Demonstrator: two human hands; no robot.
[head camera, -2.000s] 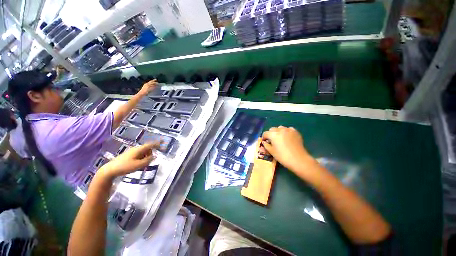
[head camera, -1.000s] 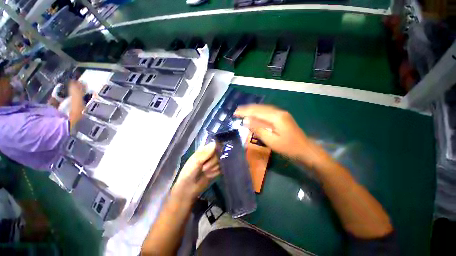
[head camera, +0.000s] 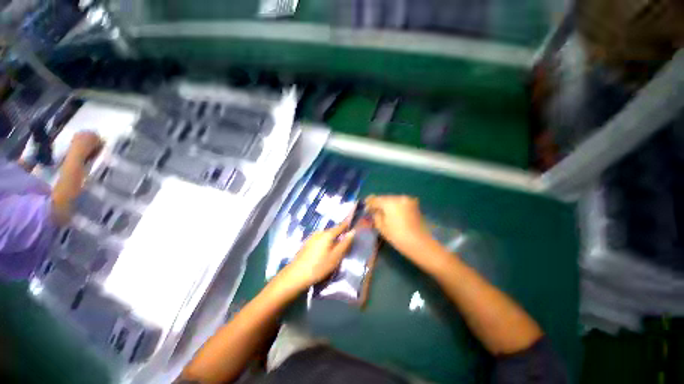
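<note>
A dark housing (head camera: 346, 274) lies lengthwise over the orange jig (head camera: 368, 283), of which only a thin edge shows at its right. My left hand (head camera: 325, 251) rests on the housing's upper left side, fingers on it. My right hand (head camera: 396, 217) is at the housing's far end, fingertips bent down against it. Whether a small film piece is under the fingers cannot be told; the frame is blurred. The die-cut adhesive sheet (head camera: 313, 206), shiny with dark rectangles, lies left of the housing.
A tray of housings (head camera: 202, 161) with a white sheet (head camera: 176, 244) stands at left. A person in a purple shirt (head camera: 26, 217) reaches over it. Spaced housings lie on the green conveyor (head camera: 480, 142) beyond a pale rail (head camera: 435, 159). Clear film (head camera: 457, 244) lies right of my right hand.
The housing that my left hand held up over the bench is now down over the orange jig. My right hand has come down onto its far end. The view has shifted and blurred.
</note>
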